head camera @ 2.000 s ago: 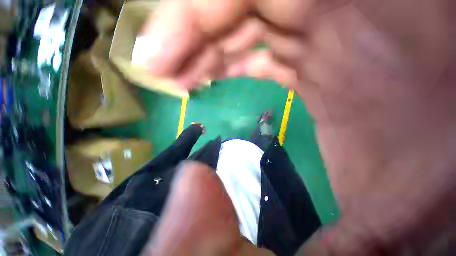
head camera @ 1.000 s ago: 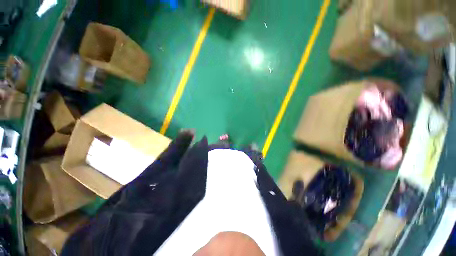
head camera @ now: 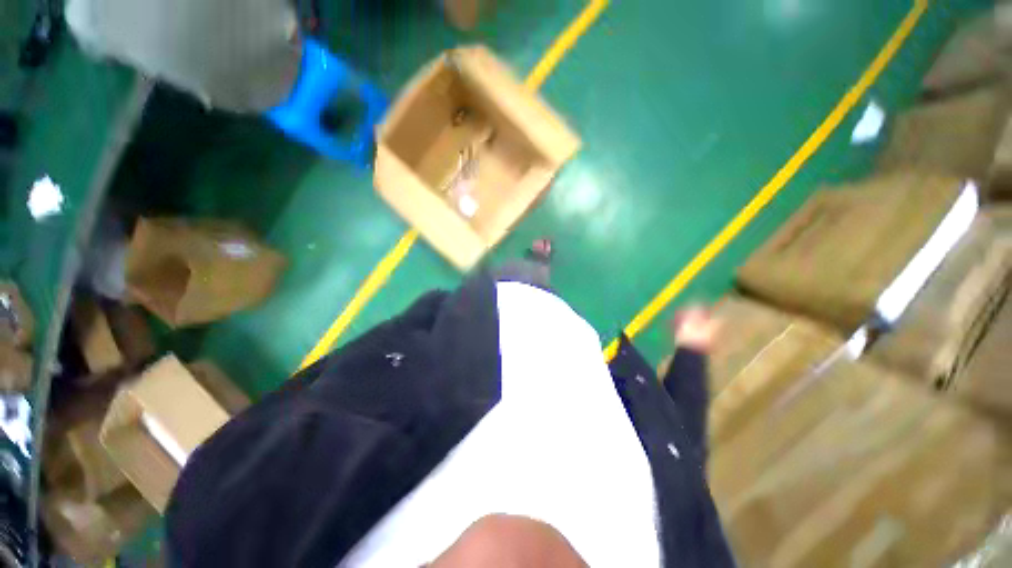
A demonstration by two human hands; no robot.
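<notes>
An open cardboard carton (head camera: 479,241) stands on the green floor in front of me, across a yellow lane line. A few small pale pieces lie at its bottom, too blurred to name. My right hand (head camera: 697,328) hangs low at my right side, small and blurred, beside large brown cartons. I cannot tell if it holds anything. My left hand is not in view.
A blue stool (head camera: 333,105) and a part of a person in grey (head camera: 189,44) are at the upper left. Several open cartons (head camera: 205,266) line the bench edge on the left. Large brown cartons (head camera: 866,250) crowd the right side.
The large blurred hands near the camera have dropped away. The view has moved along the floor lane. The open carton is now close in front, and large brown cartons replace those with pink and black parts.
</notes>
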